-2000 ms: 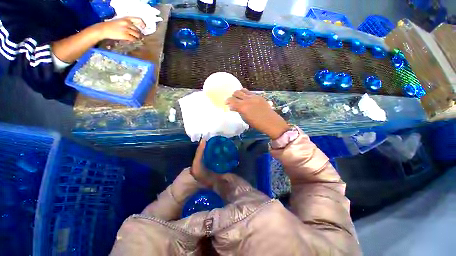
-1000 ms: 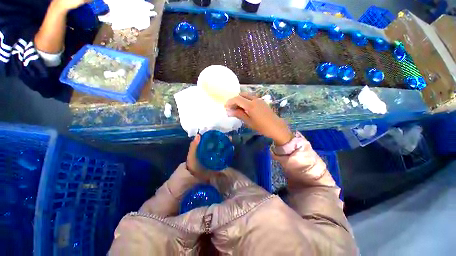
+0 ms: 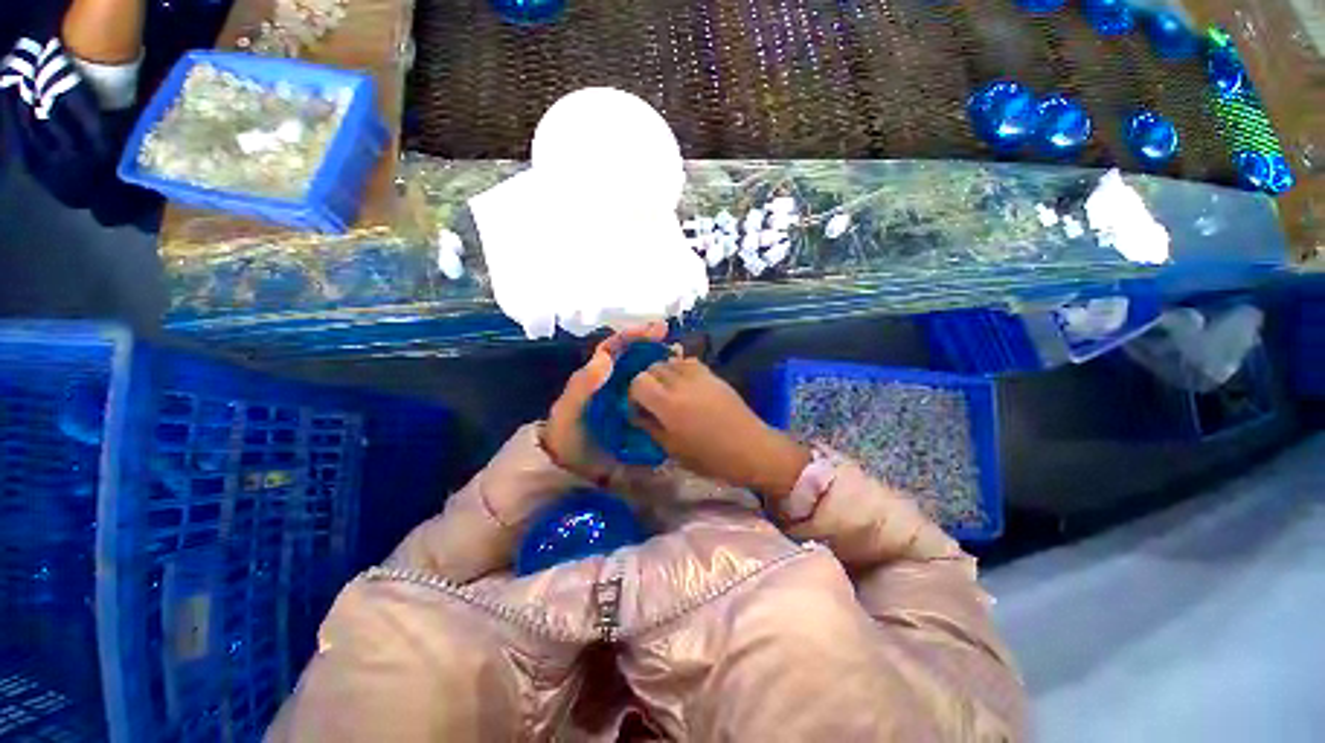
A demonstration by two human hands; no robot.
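My left hand point(image 3: 578, 409) holds a translucent blue shell point(image 3: 618, 421) from its left side, above my lap. My right hand point(image 3: 698, 414) has its fingertips at the shell's open side; whether they pinch a small part is hidden. A second glossy blue piece point(image 3: 578, 530) lies in my lap. The round white tub point(image 3: 608, 145) stands on a white cloth point(image 3: 560, 261) on the rail, both overexposed. Small white fittings point(image 3: 759, 235) lie in a loose pile right of the tub.
The mesh belt point(image 3: 785, 87) beyond the rail carries several blue pieces. A blue parts tray point(image 3: 349, 160) sits on the left board, near another person's arm point(image 3: 105, 58). A slatted blue crate point(image 3: 124, 508) stands at my left. A parts bin point(image 3: 995, 450) is below the rail.
My right hand has moved from beside the tub down to the blue shell. The view has tilted down, uncovering the white fittings and the bin. The other person's arm has moved left.
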